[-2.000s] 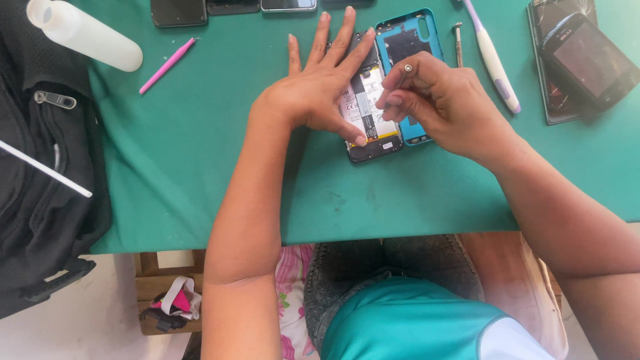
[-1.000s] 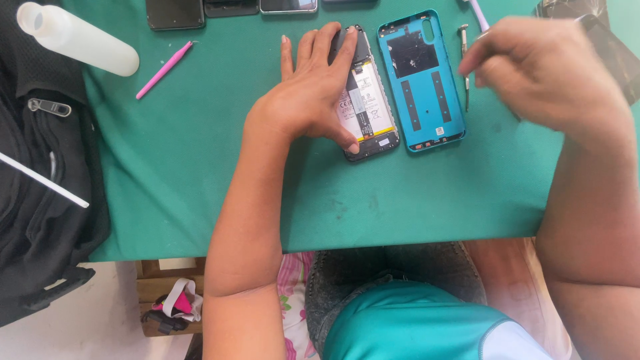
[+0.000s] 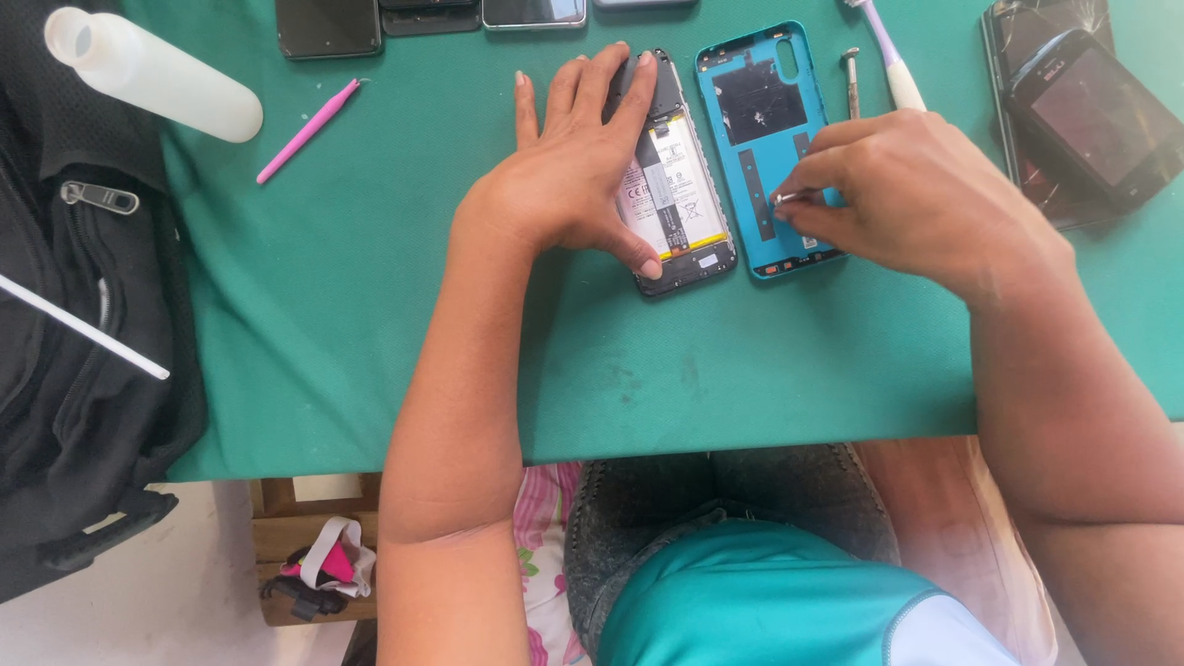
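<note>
An opened smartphone lies on the green cloth, its battery, flex cable and black frame exposed. My left hand rests over its left side with the fingers spread, the thumb on the lower edge and fingertips at the top. Right of the phone lies its blue back cover, inner side up. Above the cover's lower right part, my right hand pinches a small metal-tipped tool between thumb and fingers; most of it is hidden. A thin metal screwdriver lies just beyond this hand, beside a purple and white toothbrush.
Several phones line the far edge. Two more phones overlap at the right, one with cracked glass. At the left are a white plastic bottle, a pink pen-like tool and a black backpack with a white stick.
My right hand was over the phone, moved right toward the screwdriver and toothbrush, and is now back left over the blue cover. My left hand has stayed on the phone.
</note>
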